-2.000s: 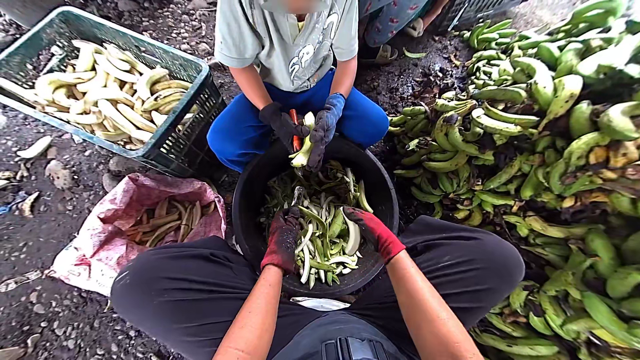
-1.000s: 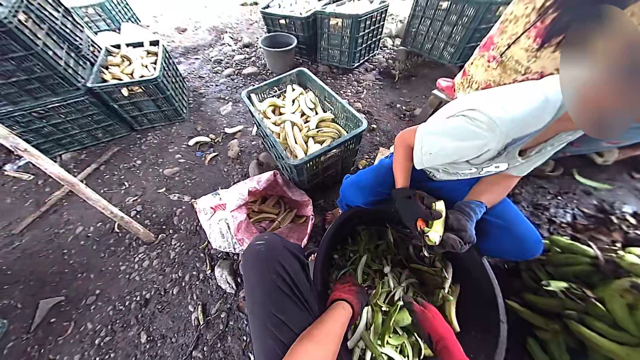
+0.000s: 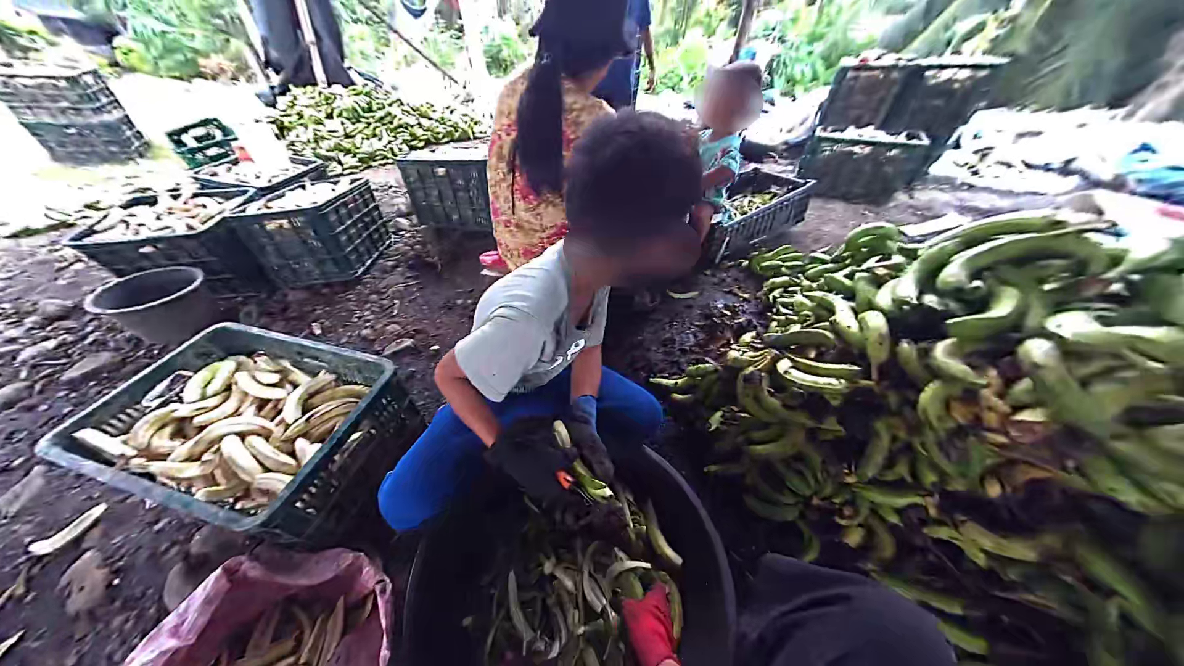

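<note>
Between me and a seated person stands a round black tub (image 3: 712, 555) with green banana peels (image 3: 564, 592) in it. My right hand (image 3: 650, 624), in a red glove, is at the bottom, among the peels on the tub's right side; its fingers are partly hidden and I cannot tell what it holds. My left hand is out of the picture. Across the tub, the other person's dark-gloved hands hold a green banana (image 3: 592, 481) and a tool with an orange part (image 3: 564, 479).
Left of the tub are a green plastic crate (image 3: 370, 370) of peeled bananas and a pink sack (image 3: 222, 606) with peels. A large heap of green bananas (image 3: 888, 416) lies at right. Behind stand a grey bucket (image 3: 153, 310), more crates (image 3: 319, 240) and other people.
The view has swung widely, now showing the background. My left hand, in the tub in both earlier frames, is no longer in view. The other person's hands still hold a green banana over the tub.
</note>
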